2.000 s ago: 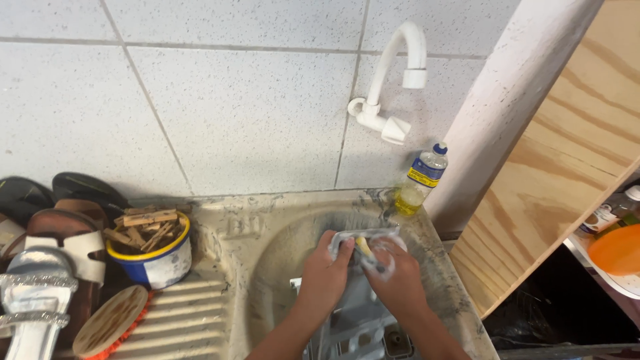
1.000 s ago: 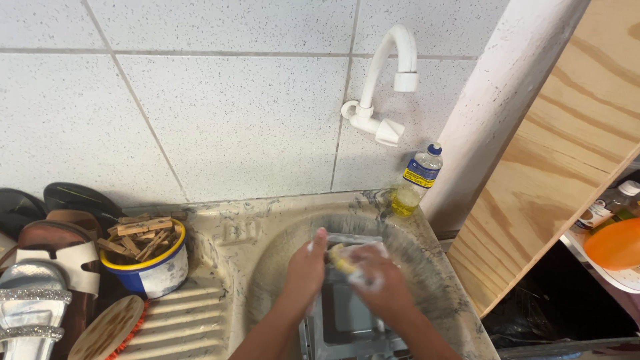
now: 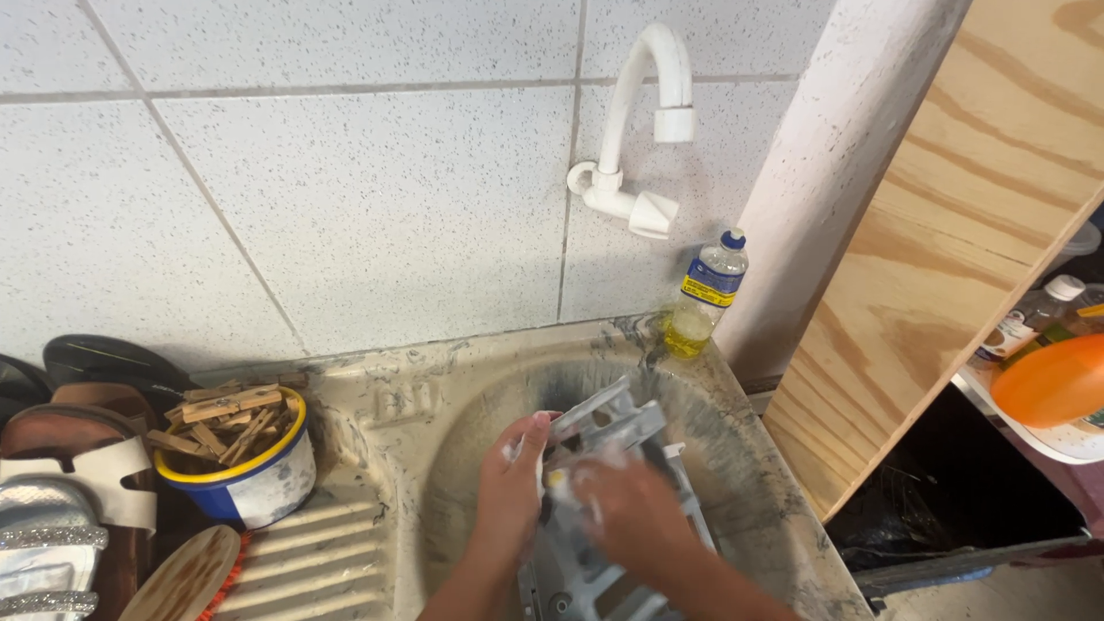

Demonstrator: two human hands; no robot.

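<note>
A grey slotted plastic part [image 3: 608, 423] is tilted up in the round sink basin [image 3: 466, 431]. My left hand [image 3: 515, 461] grips its left edge, with white suds on the fingers. Blurred by motion, my right hand [image 3: 625, 500] presses a small yellow, sudsy thing, perhaps a sponge, against the part. More grey plastic lies beneath both hands, low in the basin; whether it is a separate piece I cannot tell. A bottle of yellow dish soap [image 3: 705, 293] stands on the back right rim, under the white plastic faucet [image 3: 660, 129], from which no water is seen running.
Left of the basin is a ribbed drainboard [image 3: 319, 552]. On it are a tub of wooden clothespins [image 3: 272, 492], a scrub brush with orange bristles [image 3: 185, 573] and several sandals [image 3: 65, 431]. A plywood panel [image 3: 940, 259] rises at right, beside shelves with bottles and an orange container [image 3: 1052, 379].
The grey part has been tilted up, its slotted end now raised above my hands. My right hand has moved over the part with the yellow thing.
</note>
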